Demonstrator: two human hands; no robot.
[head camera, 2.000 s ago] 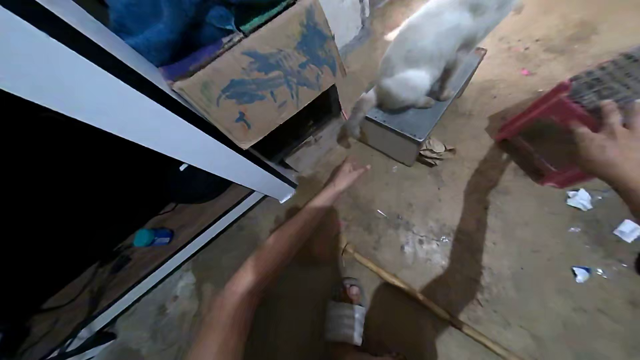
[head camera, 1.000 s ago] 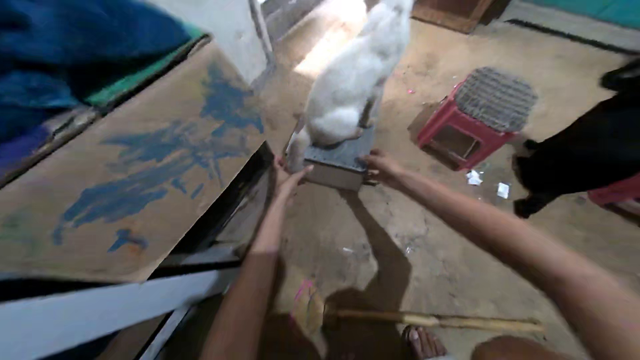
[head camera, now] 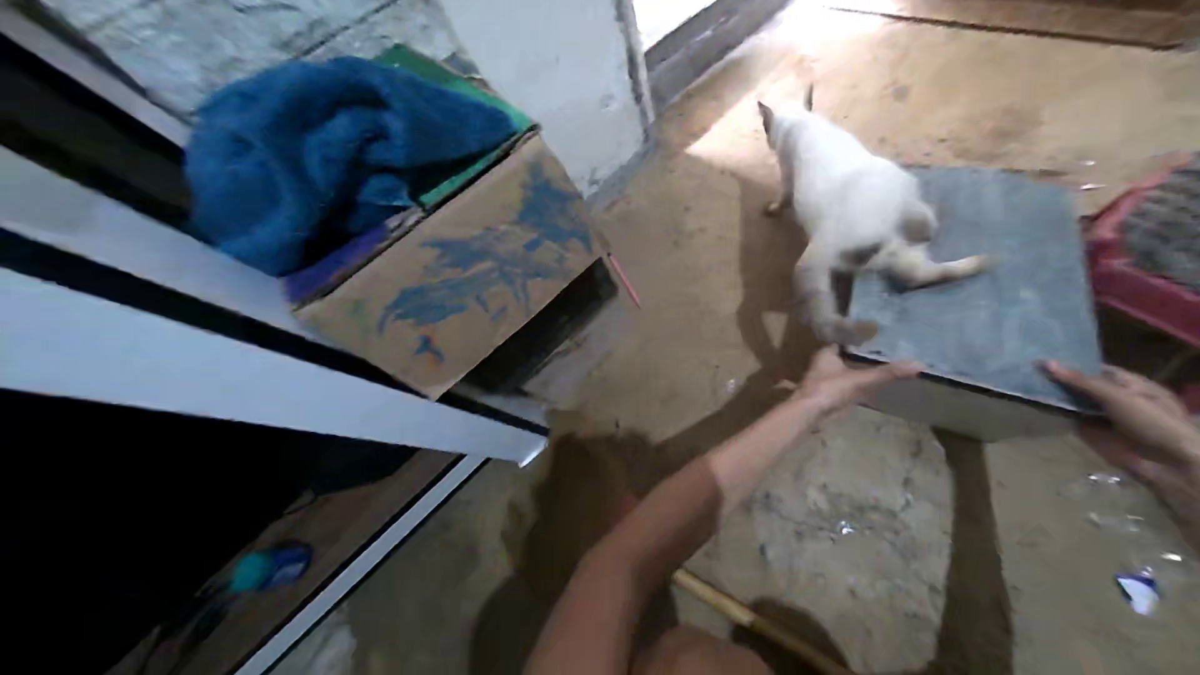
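Note:
A flat box with a grey top [head camera: 1003,281] is held at its near edge between both hands. My left hand [head camera: 844,380] grips the near left corner, its thumb along the front side. At the near right corner my right hand [head camera: 1130,403] has its fingertips on the top; its underside fingers are partly hidden. A white cat [head camera: 844,192] faces away at the box's left edge, one hind leg stretched over the top and its front part over the floor. The cat's tail hangs close to my left hand.
A painted cardboard box [head camera: 487,272] with a blue cloth [head camera: 328,150] on it stands left, beside a white metal frame [head camera: 262,375]. A red plastic stool [head camera: 1144,262] is at the right. A wooden stick [head camera: 741,609] and litter [head camera: 1139,591] lie on the floor.
The cat sat upright on the box one second ago; now it is stepping off to the left. Both hands, apart from the box two seconds ago, hold it, and it appears lifted.

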